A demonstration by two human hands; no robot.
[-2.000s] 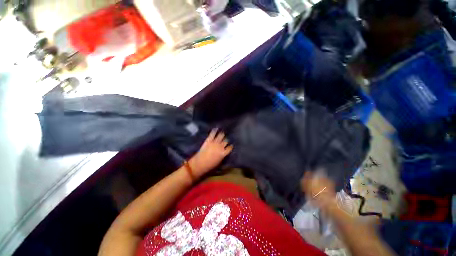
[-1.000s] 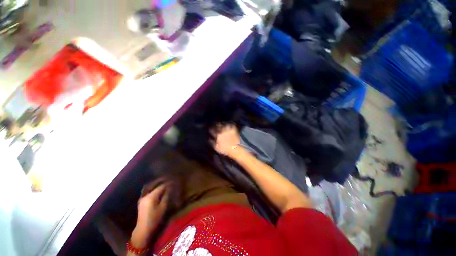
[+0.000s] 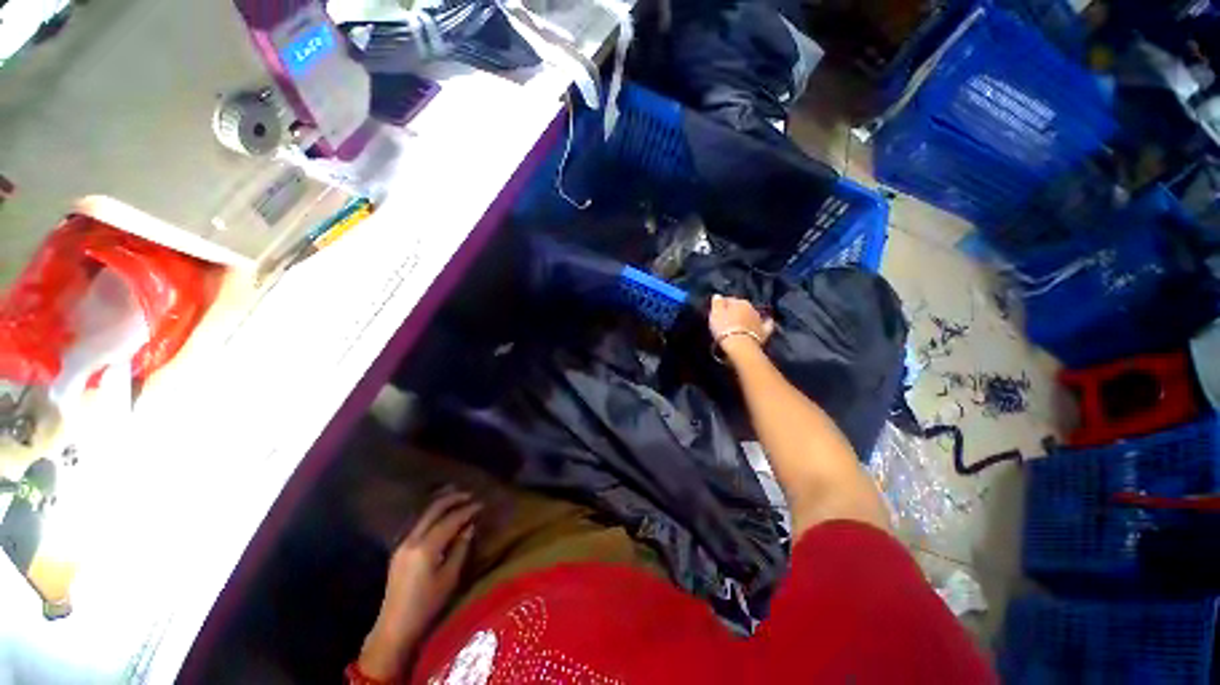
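Note:
Dark shiny garment pieces (image 3: 629, 428) lie bunched beside my lap, and more dark cloth (image 3: 843, 335) hangs over the blue basket (image 3: 863, 230). My right hand (image 3: 739, 321) is closed on the dark cloth at the basket's near side; the fingertips are partly hidden in it. My left hand (image 3: 439, 542) rests over my lap below the table edge, fingers loosely bent and apart, with nothing seen in it.
The white sewing table (image 3: 361, 321) fills the left, with a red plastic bag (image 3: 161, 288), the cream machine head (image 3: 121, 121) and yellow-handled snips (image 3: 341, 225). More blue baskets (image 3: 990, 107) and a red stool-like thing (image 3: 1131, 395) stand right. Thread scraps (image 3: 1003, 391) litter the floor.
My right hand has moved away from my lap to the cloth by the basket. The grey piece on the table earlier is gone from it. My left hand has come off the cloth to my lap.

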